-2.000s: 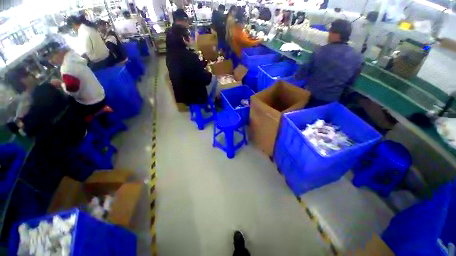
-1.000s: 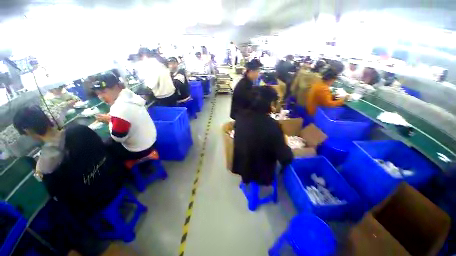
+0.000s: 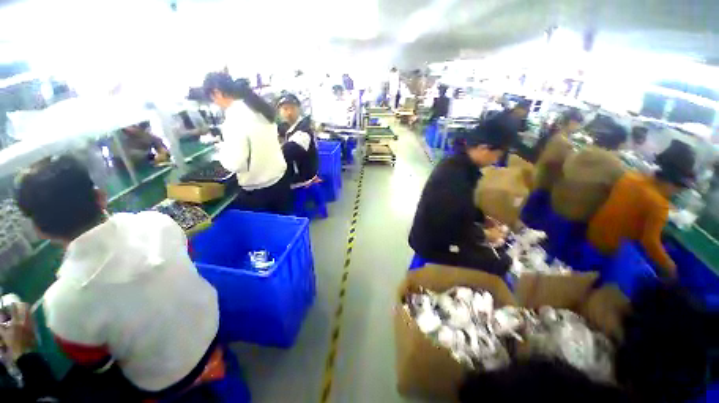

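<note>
Neither of my hands is in view. Nearest in front of me at the lower right, an open carton (image 3: 422,354) is heaped with white plastic pieces (image 3: 465,319). More white pieces lie beside it in and around other open carton flaps. A large blue tote bin (image 3: 292,291) stands left of the aisle tape, with a few white pieces (image 3: 258,260) low inside it. Dark hair of a person cuts across the bottom right edge.
A person in a white hooded top (image 3: 130,299) sits at the left bench. A person in black (image 3: 449,208) sits right of the aisle; one in orange (image 3: 631,208) leans at the right bench. Yellow-black tape (image 3: 344,287) runs ahead to a tiered trolley (image 3: 379,149).
My view has moved forward along the aisle. The blue stools and bins at lower right have left the picture. The white-hooded person and the filled cartons are now closer.
</note>
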